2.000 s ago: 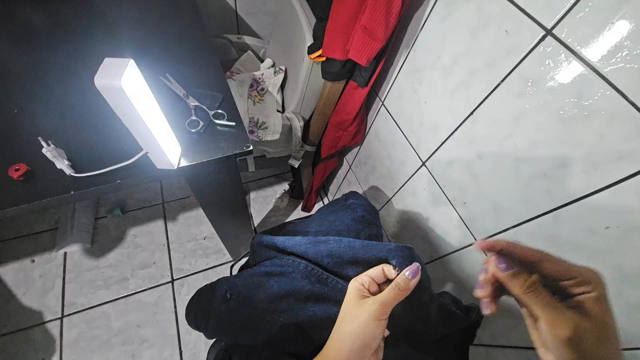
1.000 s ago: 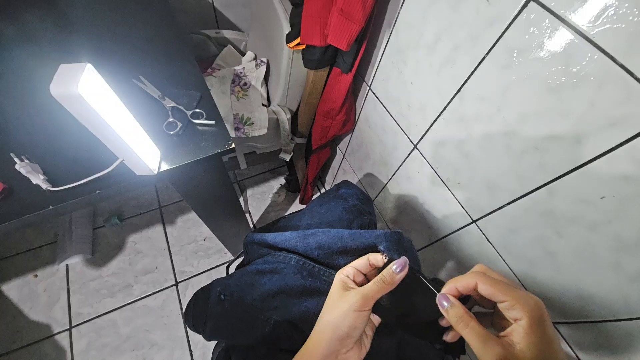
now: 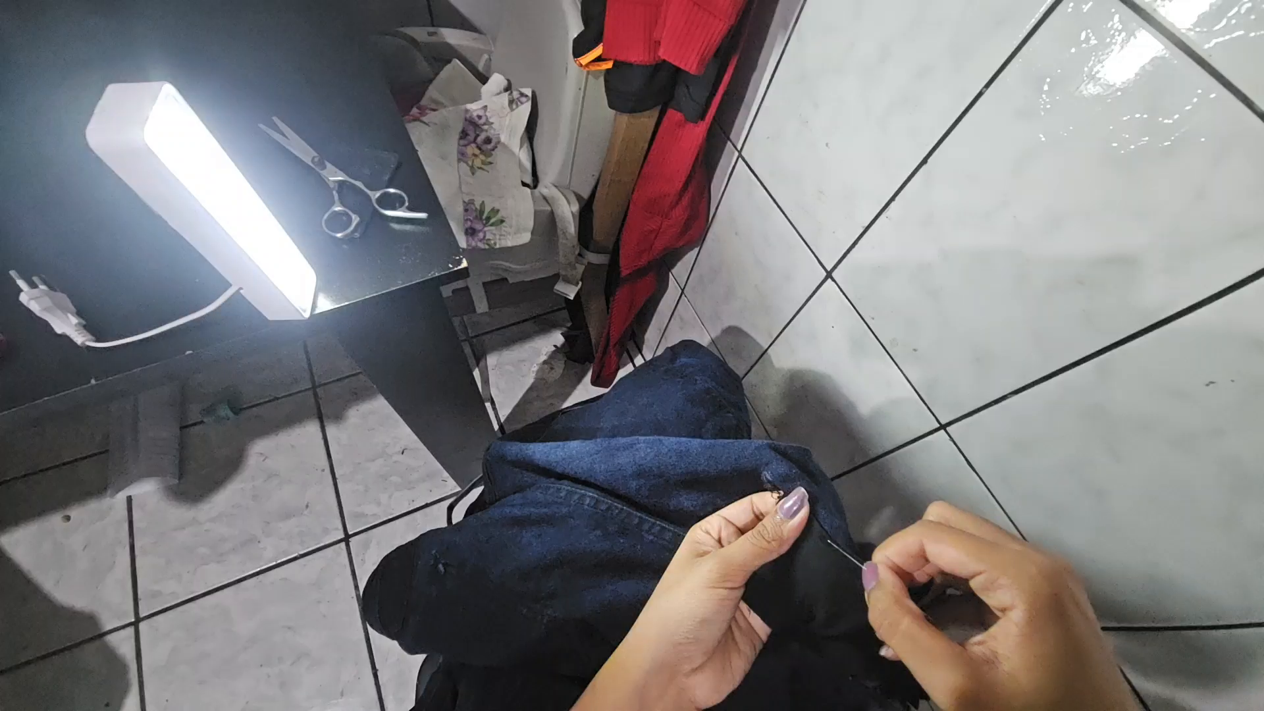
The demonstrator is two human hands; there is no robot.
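Dark blue denim fabric [image 3: 592, 523] lies bunched over the person's lap. My left hand [image 3: 726, 583] pinches a fold of it between thumb and forefinger, beside a small dark spot of stitching or a hole [image 3: 774, 488]. To its right, my right hand [image 3: 973, 602] grips a thin sewing needle [image 3: 844, 553] between thumb and forefinger; the needle slants up and left toward the left thumb. Whether thread runs from it to the denim is hard to make out. The lower fingers of both hands are curled and partly hidden.
A black table [image 3: 395, 262] at the upper left bears metal scissors [image 3: 336, 178], a lit white lamp [image 3: 197, 197] and its plug [image 3: 49, 308]. Floral cloth [image 3: 484, 168] lies behind the table's corner. Red garments [image 3: 662, 207] hang by the tiled wall [image 3: 987, 247] on the right.
My right hand was raised apart from the denim at first, then came down and left, close to my left hand. My left hand keeps its pinch on the denim.
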